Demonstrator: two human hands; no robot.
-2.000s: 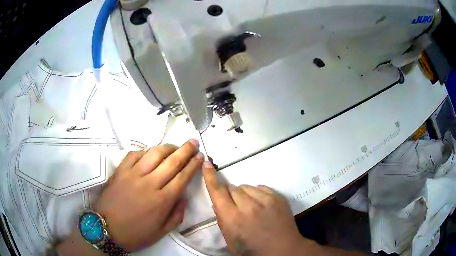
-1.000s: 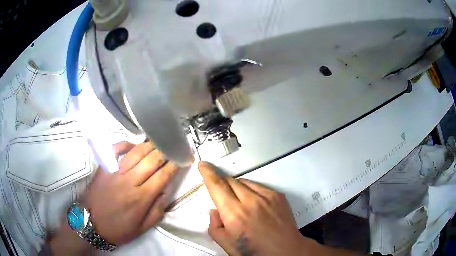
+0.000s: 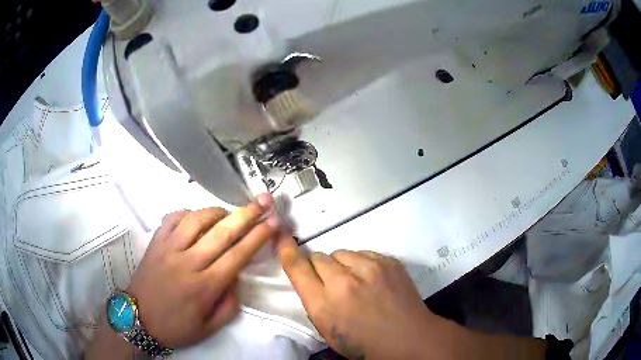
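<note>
White jeans (image 3: 70, 218) with dark double seam lines and a pointed pocket lie left of and under my hands. My left hand (image 3: 204, 271), with a turquoise-faced watch, lies flat on the cloth, fingertips close to the sewing point. My right hand (image 3: 351, 295) rests beside it, its index fingertip near my left fingertips at the cloth's edge. The off-white sewing machine (image 3: 393, 77) stands over the work. Its tension dial (image 3: 292, 153) sits low on the head. The needle and presser foot are hidden behind the head and fingers.
A blue tube (image 3: 91, 77) hangs at the machine's head end. A printed ruler scale (image 3: 478, 228) runs along the table's front edge. A crumpled heap of white-grey pieces (image 3: 576, 260) lies at the right. Something orange-yellow (image 3: 604, 76) shows beyond the machine.
My left fingers have moved forward and right, closer to my right index fingertip. The tan strip seen under my hands before is now covered. The view has shifted, and the machine head appears higher and further left.
</note>
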